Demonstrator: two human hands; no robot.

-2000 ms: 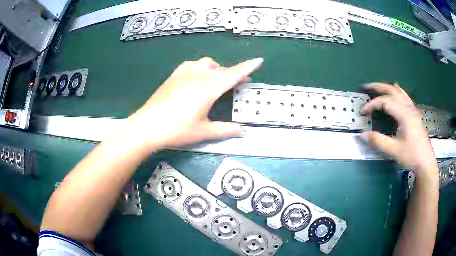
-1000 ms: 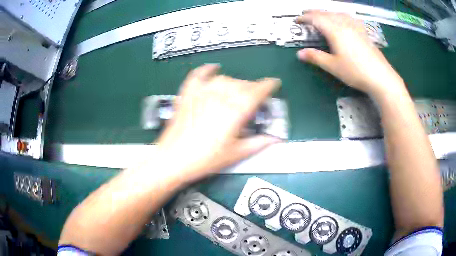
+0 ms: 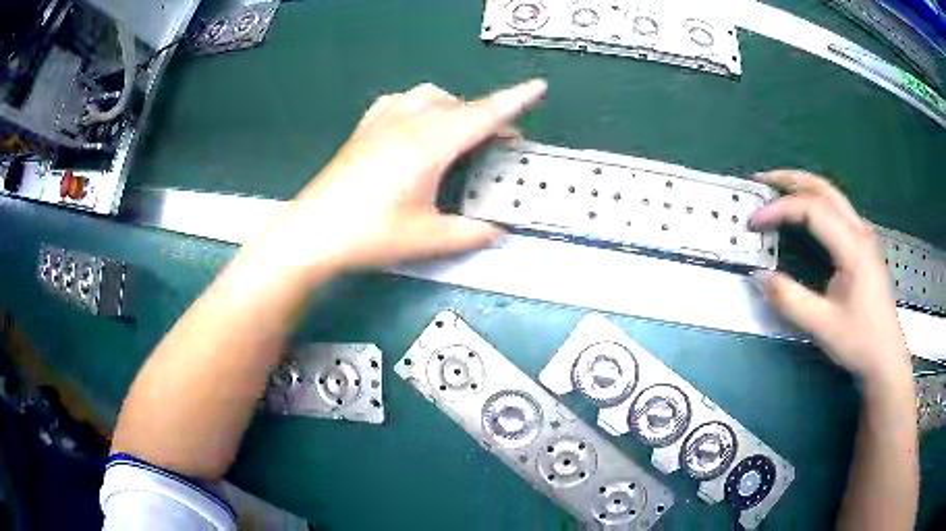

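A silver cover plate (image 3: 633, 202) with rows of small dark holes lies over the green belt, along the near rail. My left hand (image 3: 405, 187) spans its left end, thumb at the near edge, a finger at the far corner, index finger pointing out. My right hand (image 3: 830, 259) is at its right end, fingertips on the plate and thumb at the near corner. What lies under the plate is hidden. Nearer me, a straight four-position jig (image 3: 534, 436) lies slanted beside a lobed jig (image 3: 674, 427) with dark-rimmed round parts.
The pale near rail (image 3: 456, 268) crosses below the plate. Another four-position jig (image 3: 612, 39) is on the far belt. More jigs lie near my left forearm (image 3: 358, 384), at the left bench (image 3: 83, 280) and beside the machine. The machine has a red button (image 3: 73, 187). Another holed plate (image 3: 913, 272) is at right.
My left hand was blurred over a jig on the belt and my right hand was at the far row. Both are now at the cover plate's ends. The view has shifted.
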